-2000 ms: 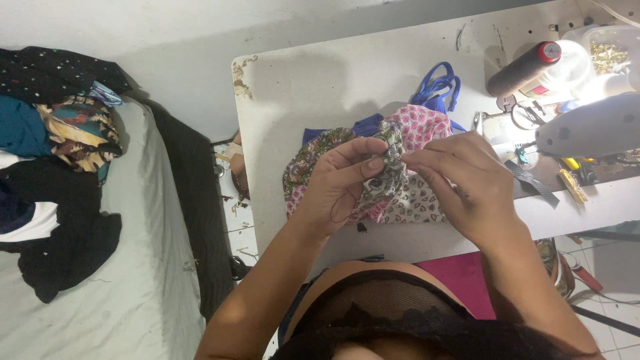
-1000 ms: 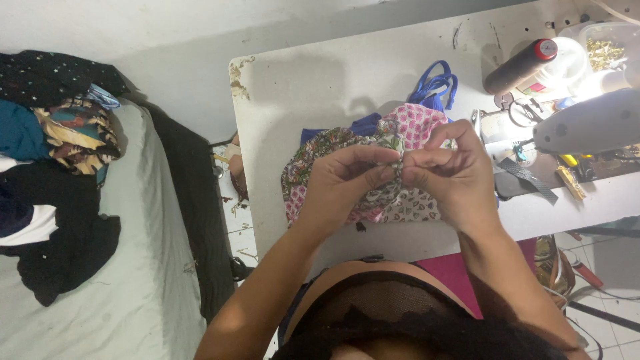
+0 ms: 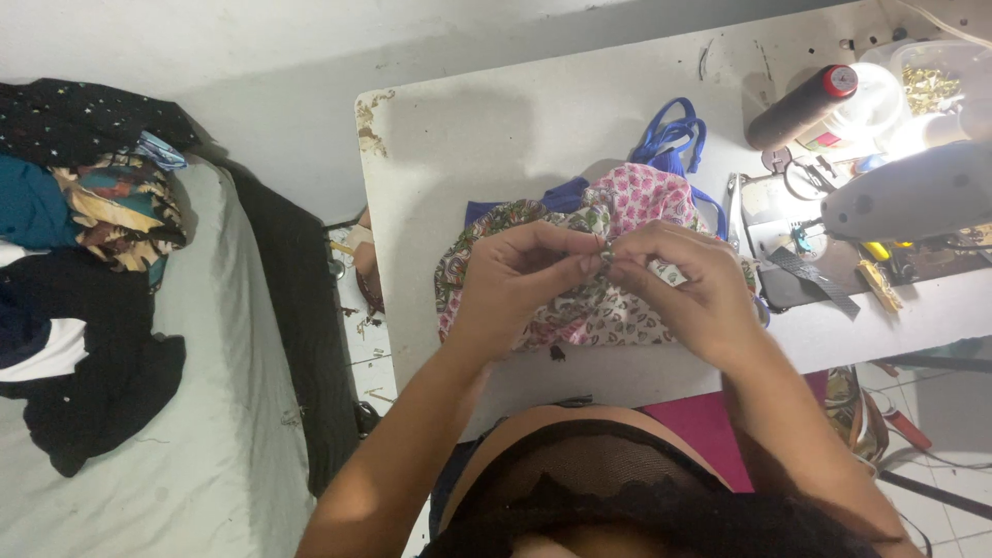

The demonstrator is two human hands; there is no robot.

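Patterned fabric (image 3: 620, 318) with pink, green and white floral prints lies bunched on the white table under both hands. My left hand (image 3: 527, 275) pinches a small gathered bit of this cloth between thumb and fingertips. Facing it, my right hand (image 3: 674, 283) pinches the same bit from the other side, and the fingertips of the two hands almost meet. What exactly sits between the fingertips is too small to tell. A blue fabric piece with looped straps (image 3: 673, 136) lies just beyond the printed cloth.
At the right are a sewing machine (image 3: 907, 194), a large dark thread cone (image 3: 802, 108), a clear plastic container (image 3: 930, 81), a black strip (image 3: 814, 283) and a yellow-handled tool (image 3: 880, 285). Clothes (image 3: 93, 333) lie on a covered bed (image 3: 225, 403) at the left.
Two seconds ago a larger bunch of the printed cloth was raised between my hands; now only a small bit shows at the fingertips. My right hand has come closer to my left.
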